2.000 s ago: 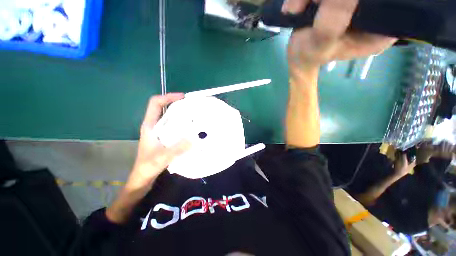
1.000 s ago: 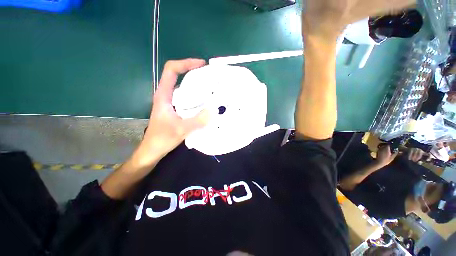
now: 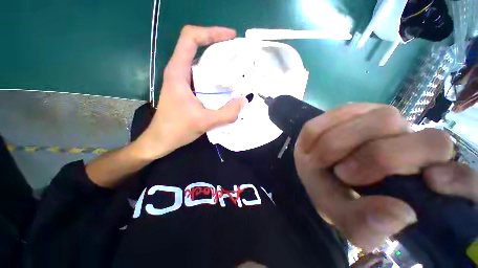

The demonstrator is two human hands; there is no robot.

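Note:
A white plastic housing point(image 3: 262, 123), rounded with a dark centre hole and a long thin arm at its top, is held over the lap at the bench edge. My left hand point(image 3: 188, 104) grips its left side, with the thumb on its face near the hole. A thin blue wire point(image 3: 212, 93) runs across the face. My right hand point(image 3: 367, 162) is closed around a black electric screwdriver point(image 3: 293, 112). Its bit tip points at the face just right of the hole; whether it touches is unclear. A screw cannot be made out.
On the green bench point(image 3: 105, 47), another white housing point(image 3: 385, 23) with arms lies at the upper right beside a dark round part point(image 3: 427, 21). Clear bumpy plastic point(image 3: 427, 86) is at the right. A yellow-striped floor point(image 3: 57, 149) shows at the left.
My right hand has come down from the upper right, and the screwdriver now shows at the housing. My left hand and the housing sit higher and further right in view. The blue tray has left view.

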